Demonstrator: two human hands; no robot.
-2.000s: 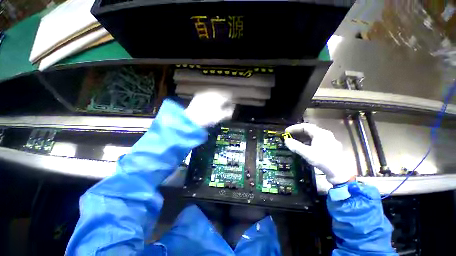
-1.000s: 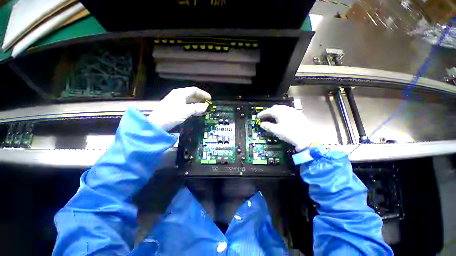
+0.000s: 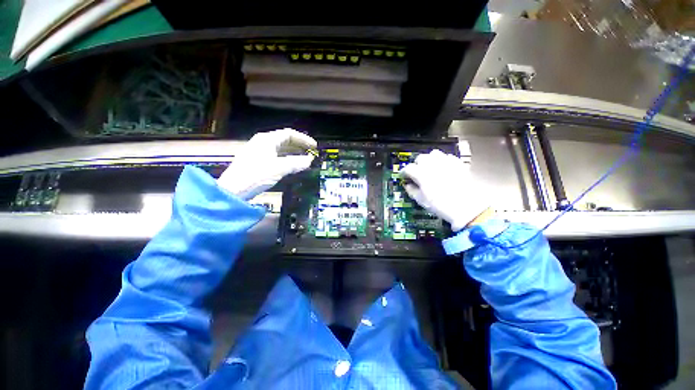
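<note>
The black carrier (image 3: 376, 199) lies across the rails in front of me. Two green circuit board panels sit side by side in it, the left panel (image 3: 341, 199) and the right panel (image 3: 396, 221). A yellow-and-black component (image 3: 331, 155) stands at the top of the left panel, and another (image 3: 402, 158) at the top of the right one. My gloved left hand (image 3: 268, 162) is at the carrier's upper left, pinching a small yellow component (image 3: 312, 152). My gloved right hand (image 3: 443, 187) has its fingertips on the right panel; what is under them is hidden.
The dark shelf behind holds stacked foam trays (image 3: 324, 80) with yellow-and-black rows and a brown box (image 3: 222, 95) of thin green sticks. Conveyor rails (image 3: 610, 224) run left and right. A blue cord (image 3: 602, 180) trails right from my wrist. A dark bin (image 3: 644, 305) stands lower right.
My left hand has come from the foam trays to the left panel with a yellow component. My right hand has moved from the right panel's top to lower on it. The view has shifted.
</note>
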